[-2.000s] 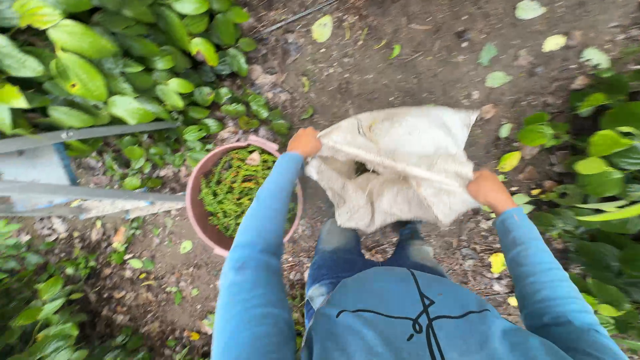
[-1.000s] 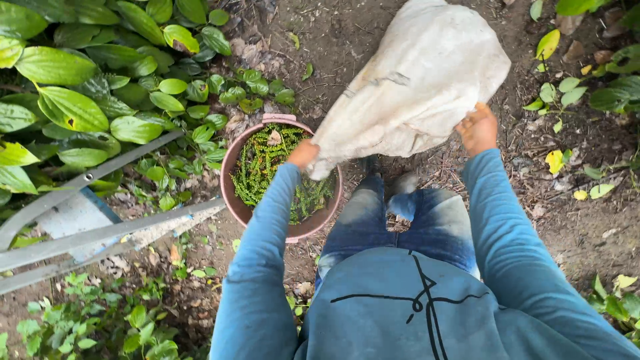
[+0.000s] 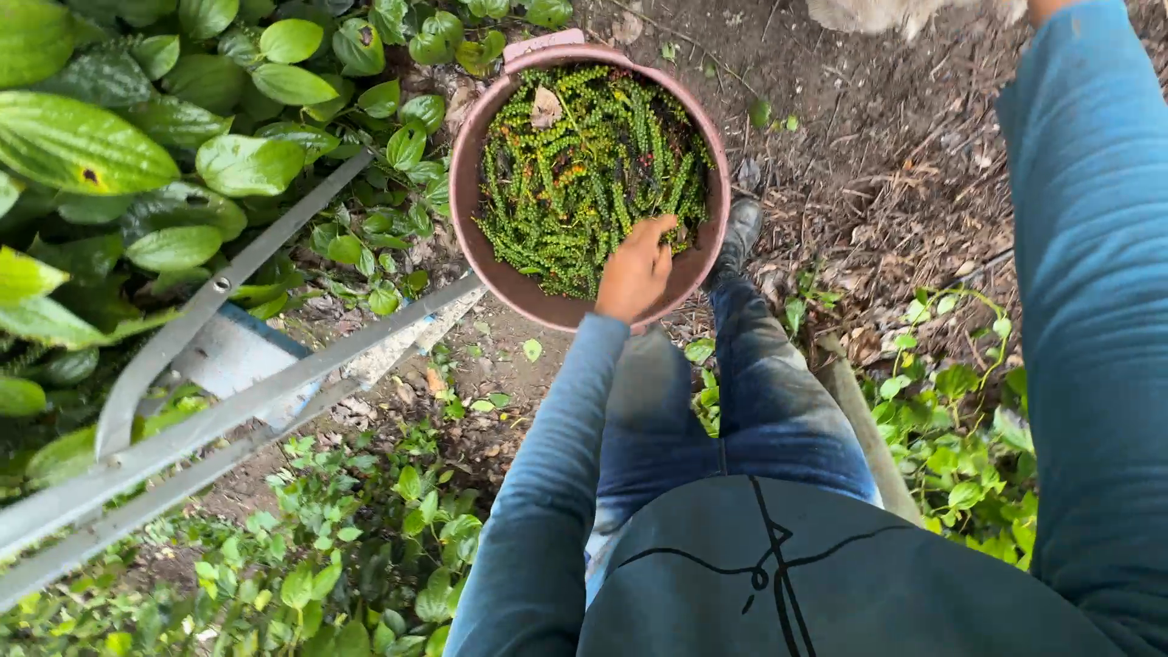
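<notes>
A round pink plastic tub [image 3: 465, 196] stands on the ground in front of my legs, holding green pepper spikes [image 3: 584, 173] with some orange and red berries among them. One dry brown leaf [image 3: 546, 108] rests on the spikes. Over the near right part of the tub is my left hand [image 3: 639, 265], fingers apart, at the surface of the spikes; no object shows in its grasp. At the top right edge only a bit of my right hand [image 3: 1048, 9] shows, beside the lower edge of the whitish woven sack [image 3: 899, 14]. Its fingers are cut off by the frame.
A metal ladder [image 3: 246, 388] with a blue-edged pale step lies at the left, one end by the tub. Broad-leaved vines [image 3: 173, 164] fill the upper left, with low plants below. A wooden pole [image 3: 867, 429] lies on the leaf-strewn soil right of my legs.
My left hand has let go of the sack and moved over the tub. The sack has moved from between my hands to the far right, mostly out of view. The view has shifted.
</notes>
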